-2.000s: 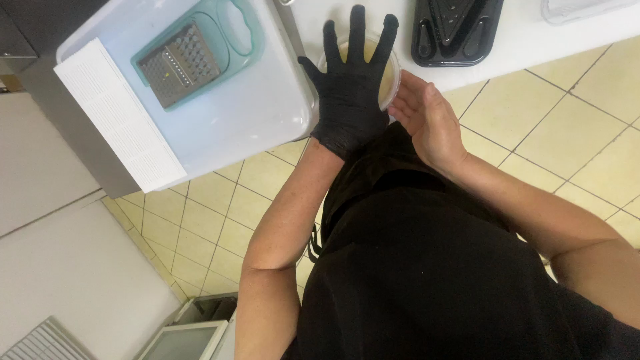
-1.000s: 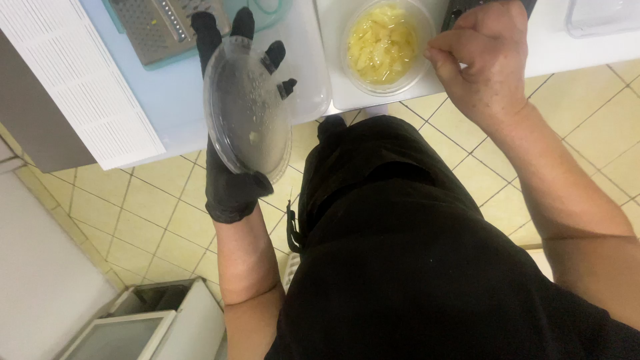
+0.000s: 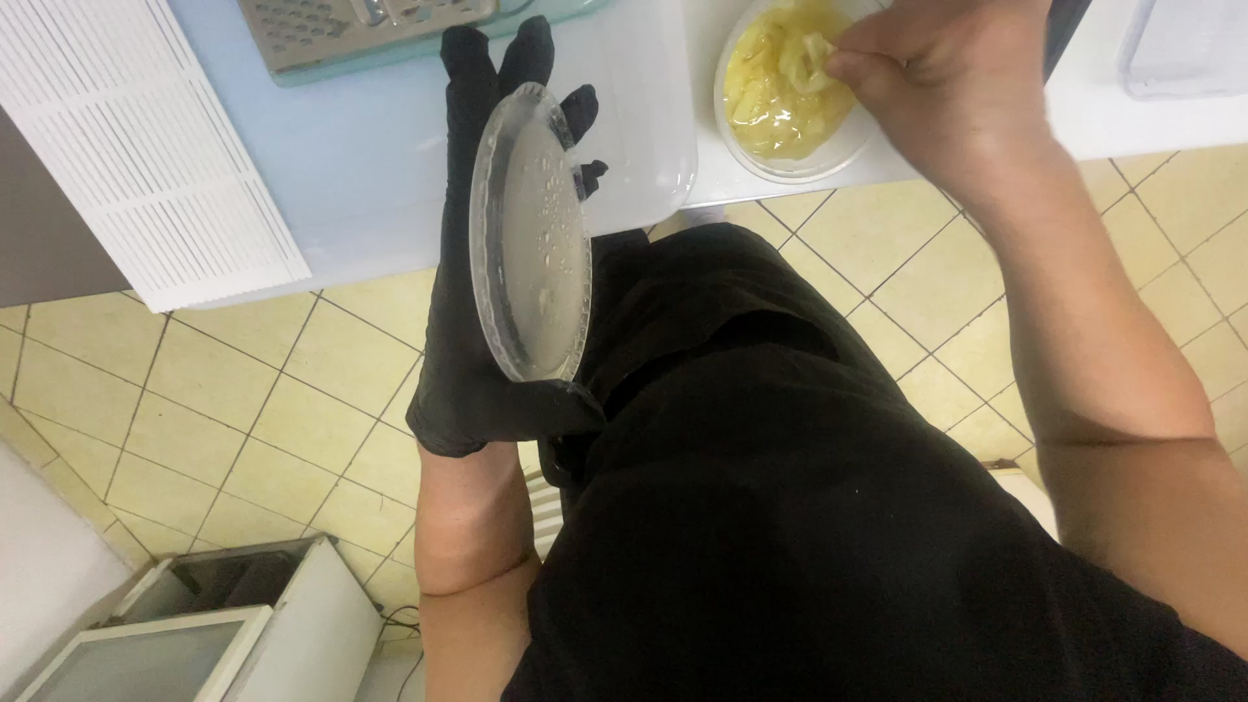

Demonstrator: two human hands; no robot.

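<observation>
My left hand (image 3: 487, 263), in a black glove, holds a round clear plastic lid (image 3: 534, 234) on edge, with droplets on its surface. To the right, a round plastic tub (image 3: 799, 175) of wet yellow pieces (image 3: 780, 97), perhaps sliced fruit or vegetable, stands at the counter's front edge. My bare right hand (image 3: 946, 78) reaches over the tub's right side and pinches a pale yellow piece (image 3: 807, 63) between thumb and fingers. The other fingers are partly cut off by the top edge of the view.
A metal grater (image 3: 341, 29) with a teal frame lies in a large translucent plastic bin (image 3: 643, 107). A white slatted panel (image 3: 127, 127) lies across the bin's left side. A clear container (image 3: 1189, 49) stands at upper right. A white cabinet (image 3: 283, 624) is at lower left on the tiled floor.
My left hand, earlier spread over the tub, has lifted the lid and moved left with it. The yellow contents are uncovered. My right hand has moved from beside the tub to over it.
</observation>
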